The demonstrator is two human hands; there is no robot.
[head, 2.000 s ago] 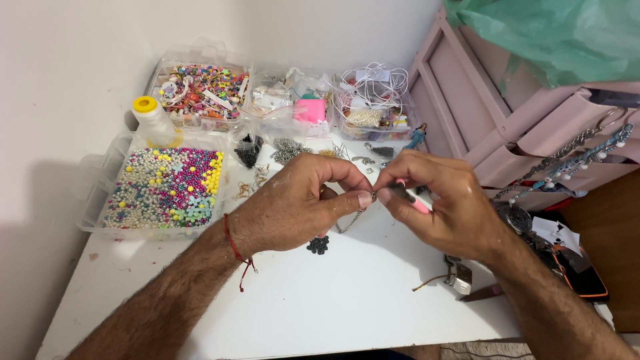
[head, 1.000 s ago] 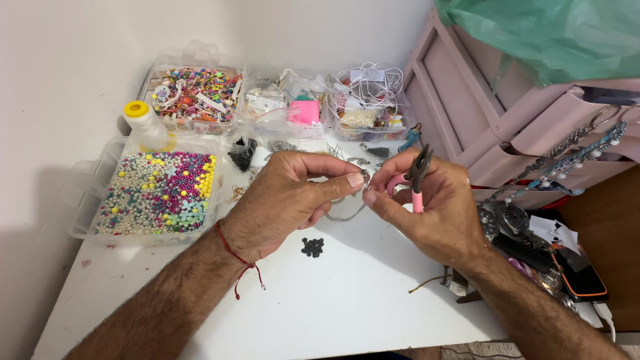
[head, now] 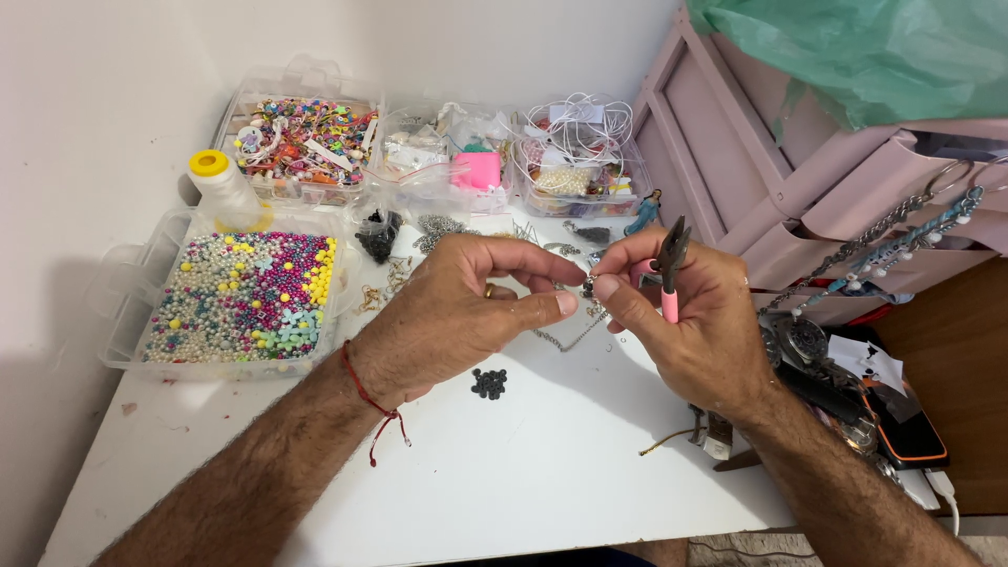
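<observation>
Pink-handled pliers (head: pixel 671 268) rest in my right hand (head: pixel 693 315), jaws pointing up, while its thumb and index finger pinch a small dark bead with a metal link (head: pixel 588 285). My left hand (head: pixel 480 307) has its index fingertip by that bead and its thumb apart below; whether it holds anything is unclear. A thin silver chain (head: pixel 568 346) hangs below the fingers toward the white table. A small cluster of black beads (head: pixel 490 383) lies on the table below my left hand. Behind the hands are a bag of black beads (head: pixel 379 235) and a pile of silver chain (head: pixel 442 228).
A clear box of pearl-like beads (head: pixel 118 358) and a thread spool (head: pixel 224 185) stand left. Several clear boxes of craft supplies (head: pixel 303 185) line the back. Pink drawers (head: pixel 854 189) with hanging necklaces stand right, above watches (head: pixel 805 339) and a phone (head: pixel 917 445).
The pliers, mostly hidden in my right hand two seconds ago, now point upward in it. My left thumb and index finger have parted since one second ago.
</observation>
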